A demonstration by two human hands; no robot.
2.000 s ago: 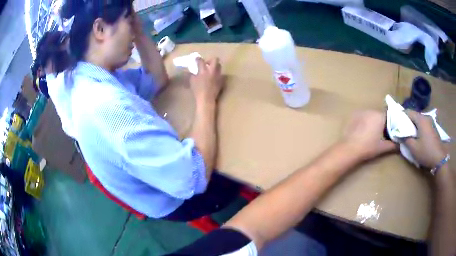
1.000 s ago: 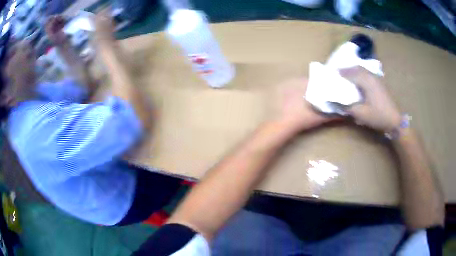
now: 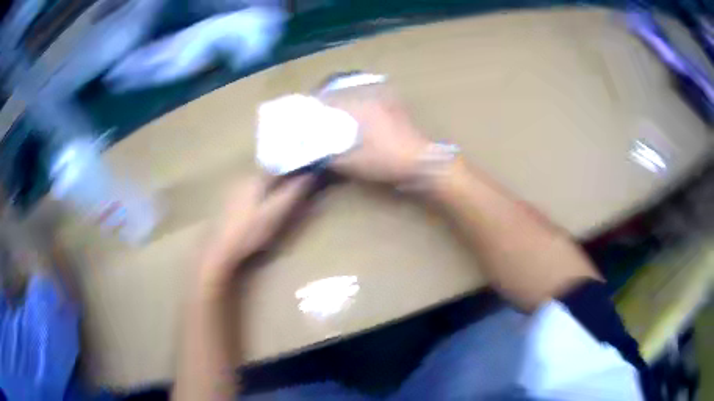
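Observation:
The picture is blurred. My right hand, with the bracelet at its wrist, is shut on a crumpled white wiping cloth. The cloth lies over a dark object, and a dark edge shows below it; it looks like the black handheld mini fan, mostly hidden. My left hand grips the near end of this dark object. A dark rounded part also shows behind the cloth, at the top of my right hand.
The solvent squeeze bottle stands at the left on the cardboard-covered table. A person's blue sleeve is at the lower left. The yellow crate is at the lower right. Clear plastic wrapping lies at the back left.
The view has swung to the right, so the bottle and the neighbouring person now sit at the far left. The yellow crate has come into view. Both hands still hold the cloth and dark object.

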